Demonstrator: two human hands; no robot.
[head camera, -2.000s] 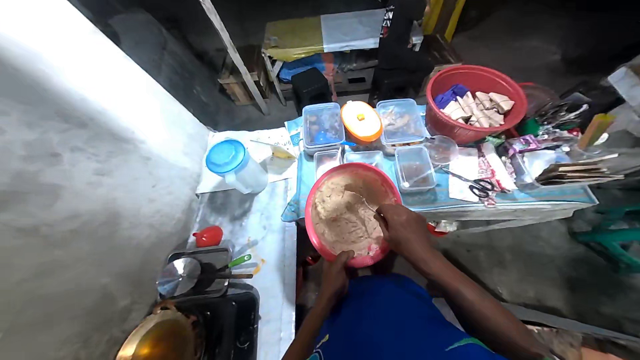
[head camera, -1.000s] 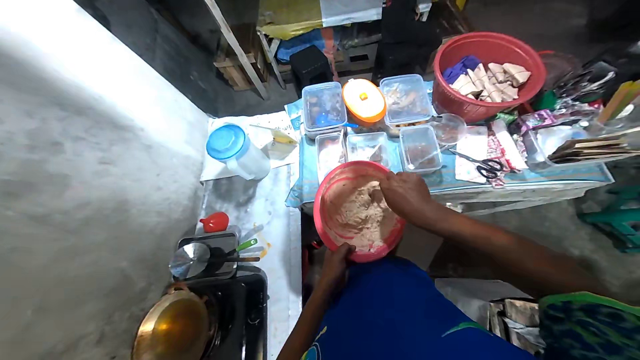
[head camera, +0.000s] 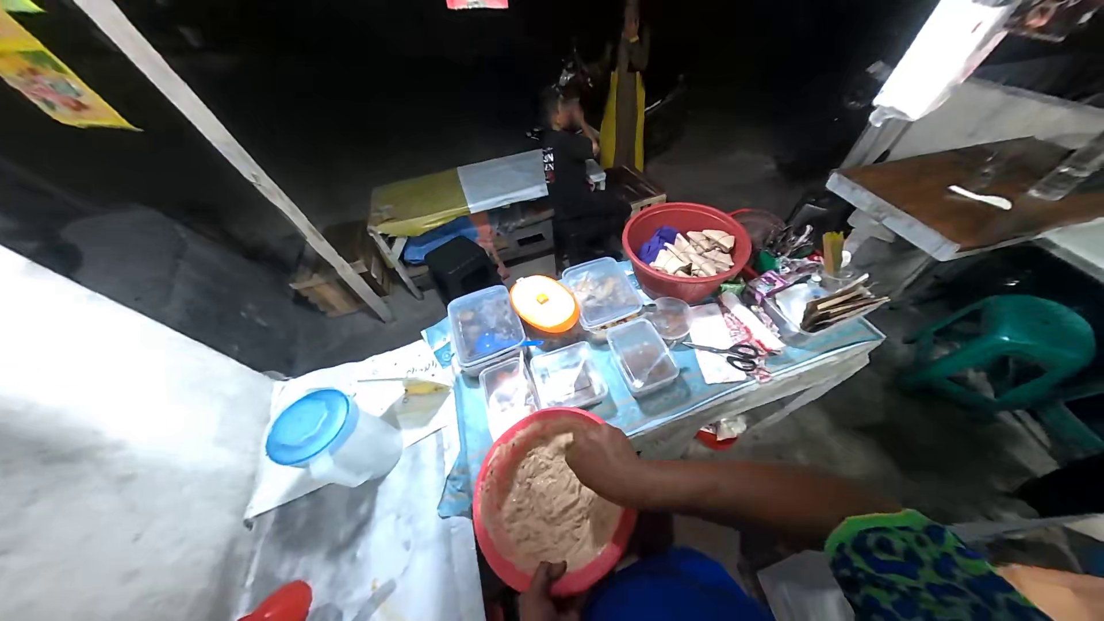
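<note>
A pink-red plastic bowl (head camera: 488, 536) holds a thick, pale brown wet mixture (head camera: 552, 496). My left hand (head camera: 545, 593) grips its near rim, with the thumb over the edge. Curled fingers of my right hand (head camera: 606, 466) are at the bowl's upper right, over the mixture; whether they hold a utensil is hidden. Beyond the bowl stand clear plastic containers (head camera: 569, 376) and an orange container with a white lid (head camera: 544, 304). Scissors (head camera: 733, 351) lie to the right of them, near a red basin (head camera: 687, 288) of wrapped pieces.
A pitcher with a blue lid (head camera: 312, 426) stands on the left counter beside the wall. Past the table, a person in black (head camera: 569, 164) is by a bench (head camera: 448, 203). A green plastic stool (head camera: 1018, 345) and a wooden table (head camera: 966, 194) are at the right.
My right hand has stayed at the bowl while the mixture's surface has changed shape. My left hand remains on the near rim. The view has tilted up, showing more beyond the table.
</note>
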